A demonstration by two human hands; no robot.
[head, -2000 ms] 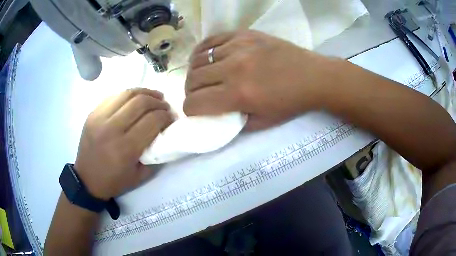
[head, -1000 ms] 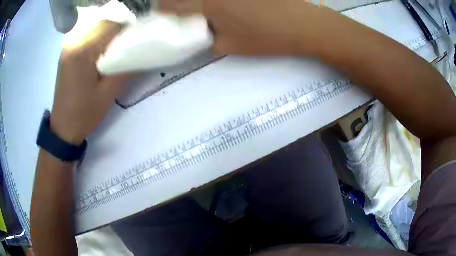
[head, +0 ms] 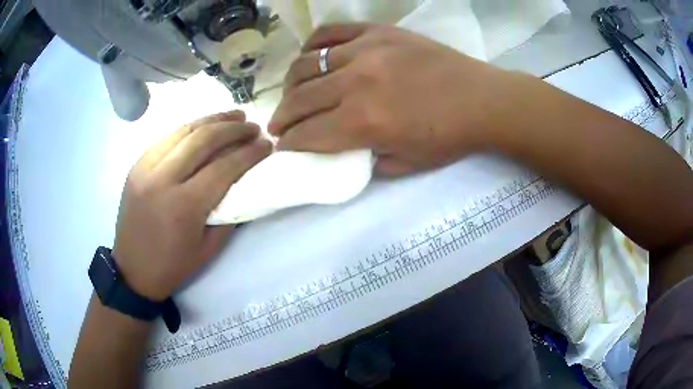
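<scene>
A small folded white piece lies between my two hands just in front of the presser foot. My left hand holds its left end, with the fingertips close to the foot. My right hand, with a ring, holds its right side. The fingertips of both hands nearly meet. The sewing machine head is at the top left, with a round cream disc beside the foot. The needle and the edge at it are hidden by glare and fingers.
Cream fabric panels lie behind my right hand. Dark-handled snips or pliers lie at the right of the table. A printed ruler runs along the table's curved front edge. Pale cloth and a cardboard box are below the right edge.
One second ago both hands held the white piece up, blurred, near the top of the picture. Now the view shows the machine head again, and the piece is low at the presser foot.
</scene>
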